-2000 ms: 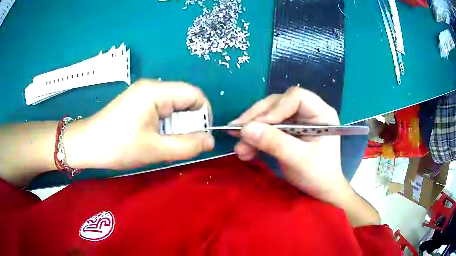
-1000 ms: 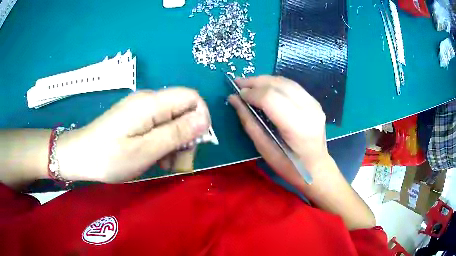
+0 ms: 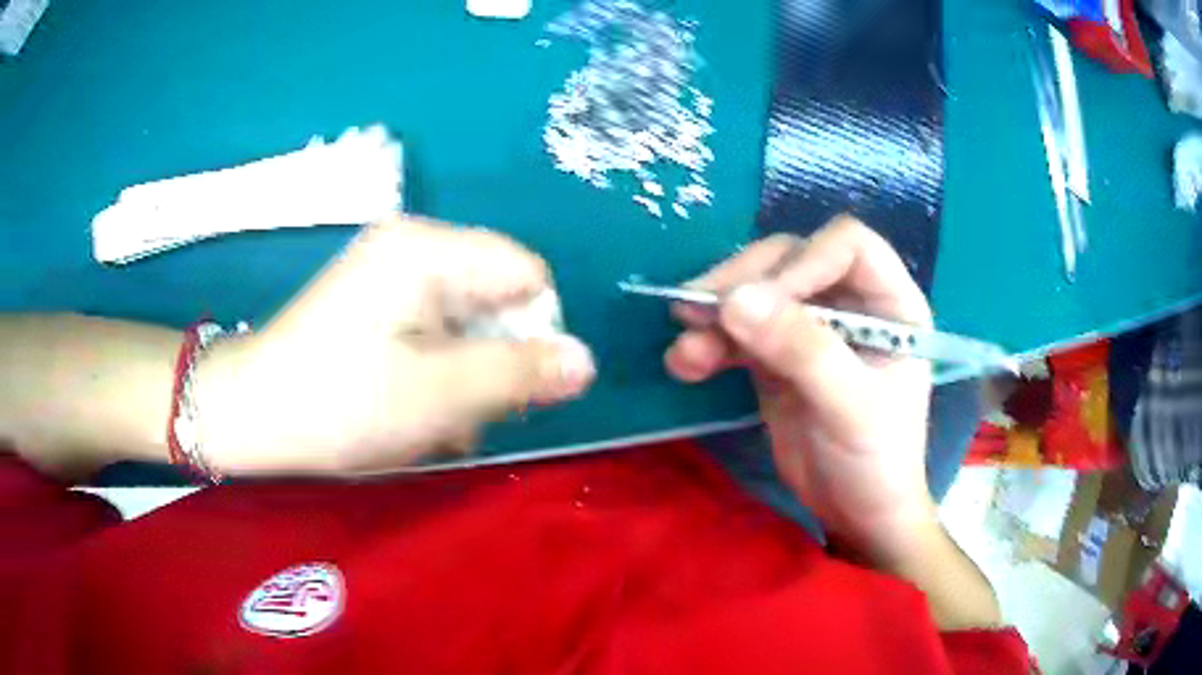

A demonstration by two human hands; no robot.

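My left hand (image 3: 382, 350) is closed around a white watch strap (image 3: 527, 321); only a blurred part of it shows between thumb and fingers. My right hand (image 3: 824, 356) grips silver tweezers (image 3: 877, 332) with holes in the handle. The tweezers lie nearly level, points towards my left hand and apart from it. A tiny light speck (image 3: 629, 284) shows at their tips; blur hides what it is. A loose pile of small silver-grey inserts (image 3: 630, 106) lies on the green mat beyond my hands.
A stack of white straps (image 3: 251, 202) lies left. A black ribbed mat (image 3: 854, 132) lies beyond my right hand. Spare tweezers (image 3: 1055, 158) lie farther right. A white piece (image 3: 500, 7) is at the top edge. The bench edge (image 3: 633, 438) runs before my red top.
The tweezers have swung from pointing at the pile to nearly level, tips towards my left hand. My left hand has turned, showing the strap between thumb and fingers. The whole view has shifted slightly.
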